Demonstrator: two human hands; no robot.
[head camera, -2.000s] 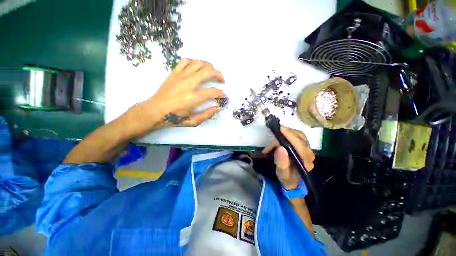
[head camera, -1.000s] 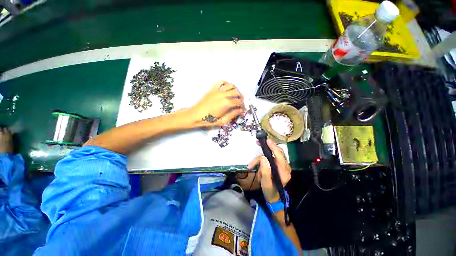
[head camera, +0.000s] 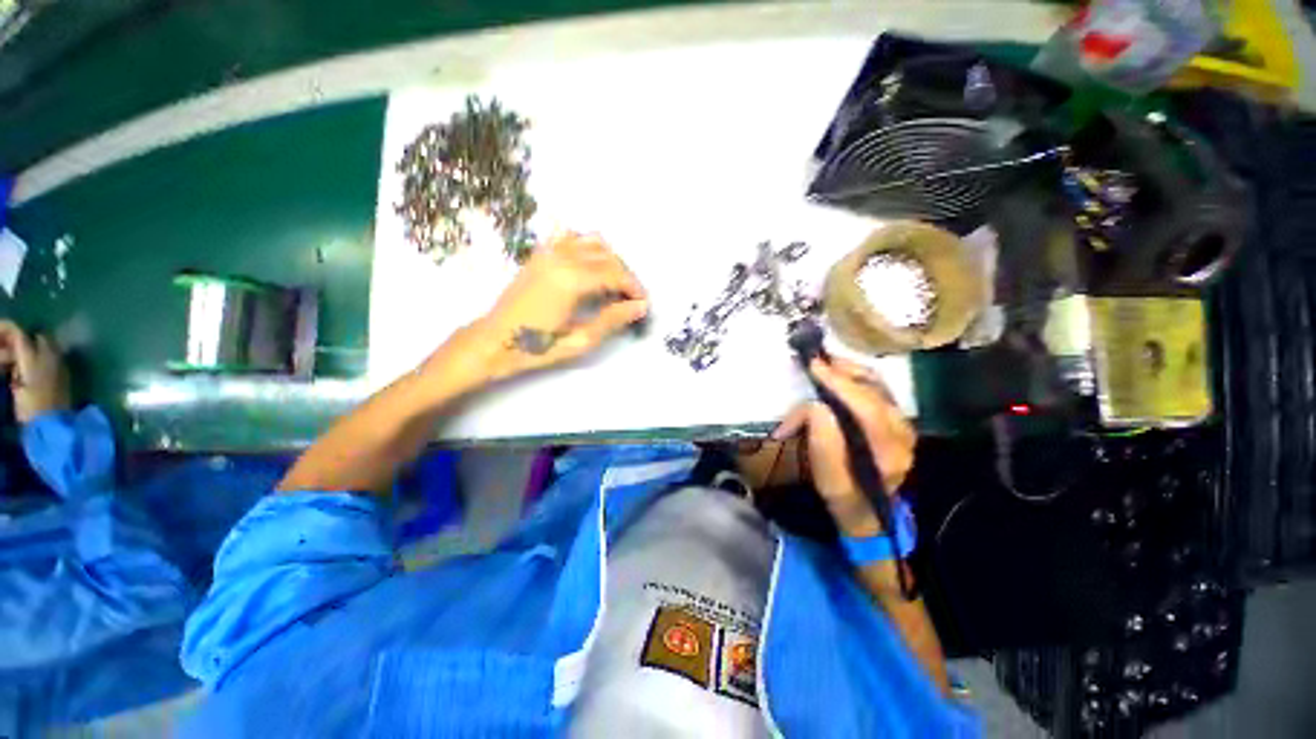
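My left hand (head camera: 566, 303), with a dark mark near the wrist, pinches a small dark component (head camera: 638, 326) in its fingertips above the white sheet (head camera: 650, 145). My right hand (head camera: 859, 433) is closed around the black soldering iron (head camera: 852, 419), whose tip end is blurred near the loose parts. A loose cluster of small silver and dark components (head camera: 736, 300) lies between my hands. A larger heap of small terminal pieces (head camera: 465, 176) lies beyond my left hand. Any solder wire at my fingers is too blurred to tell.
A tan round tub (head camera: 938, 296) with shiny contents stands right of the parts, below a black fan (head camera: 917, 159). A yellowish tray (head camera: 1152, 361) is farther right. A bottle (head camera: 1133, 44) and yellow bin (head camera: 1256, 55) are top right. A solder spool (head camera: 231, 324) is left; another person's hand (head camera: 32, 373) is far left.
My left hand has drawn back leftward from the component cluster, with a small part in its fingertips. My right hand still holds the iron, now with its tip end near the tub. The camera view has shifted.
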